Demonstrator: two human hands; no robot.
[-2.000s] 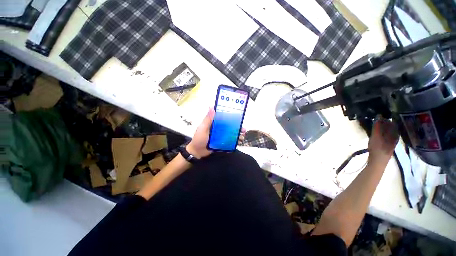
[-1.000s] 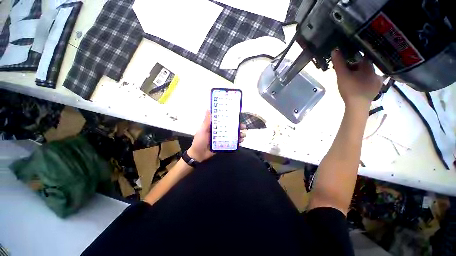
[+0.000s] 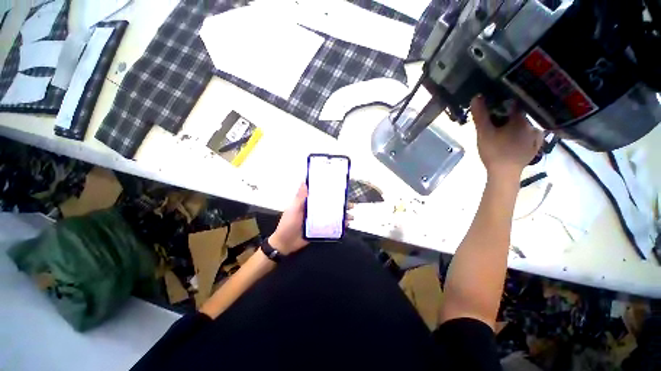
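Observation:
My left hand point(image 3: 291, 224) holds a smartphone point(image 3: 326, 197) upright at the table's near edge; its screen is bright and mostly white. My right hand point(image 3: 505, 138) is at the handle area of the cloth cutting machine point(image 3: 547, 80), its fingers partly hidden under the motor and closed around a part there. The machine's grey base plate point(image 3: 420, 156) rests on the table. A curved white pattern piece point(image 3: 362, 94) lies behind the plate at the corner of the plaid fabric lay point(image 3: 163, 80). A large white paper pattern point(image 3: 264, 47) lies on the lay.
A small brown and yellow box point(image 3: 235, 138) with a thin dark item on it lies on the white table point(image 3: 275, 170). Cut bundles point(image 3: 88, 83) lie at the left. Fabric strips point(image 3: 605, 181) lie at the right. A green bag point(image 3: 90, 268) and brown paper scraps point(image 3: 210, 253) are below the table.
The phone screen has gone from blue to a list, then mostly white. The view has shifted. My right hand has stayed at the machine.

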